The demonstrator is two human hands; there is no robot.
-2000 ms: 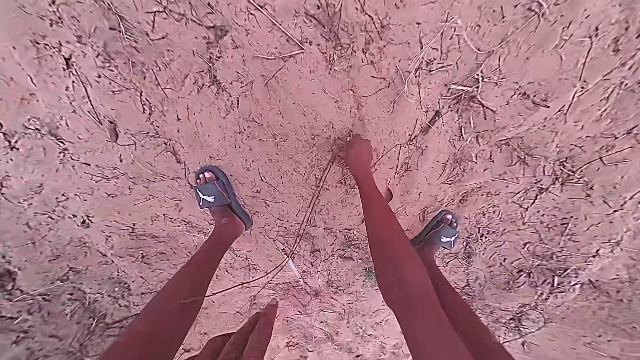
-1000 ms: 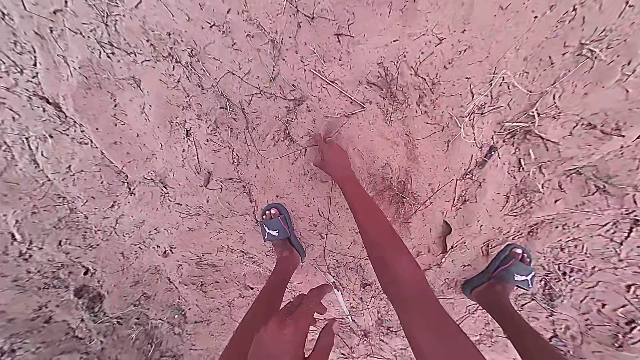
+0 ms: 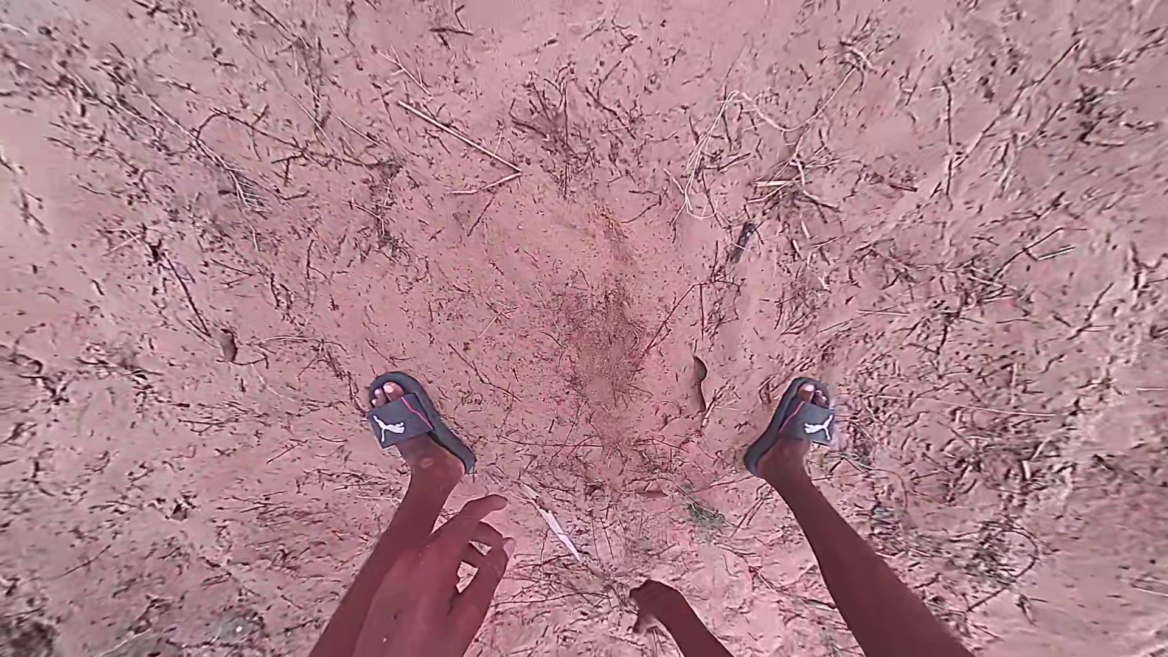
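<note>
My left hand hangs at the lower left, beside my left leg, its fingers bent but apart and nothing seen between them. Low in the middle, my right hand is near the ground with its fingers curled; whether it holds anything cannot be told. Between the two hands lies a pale, flat strip on the sandy ground. A small green plant grows just above my right hand. My feet wear dark Puma slides, the left slide and the right slide, set well apart.
Dry twigs and stems litter the ground all around. A bent dry stick lies ahead, left of the middle. A tangle of thin pale stems and a small dark object are at the upper right. A curved brown piece lies between my feet.
My right hand has drawn back from the ground ahead to low in the middle, near my legs. The long thin stem that ran from it two seconds ago is not seen now.
</note>
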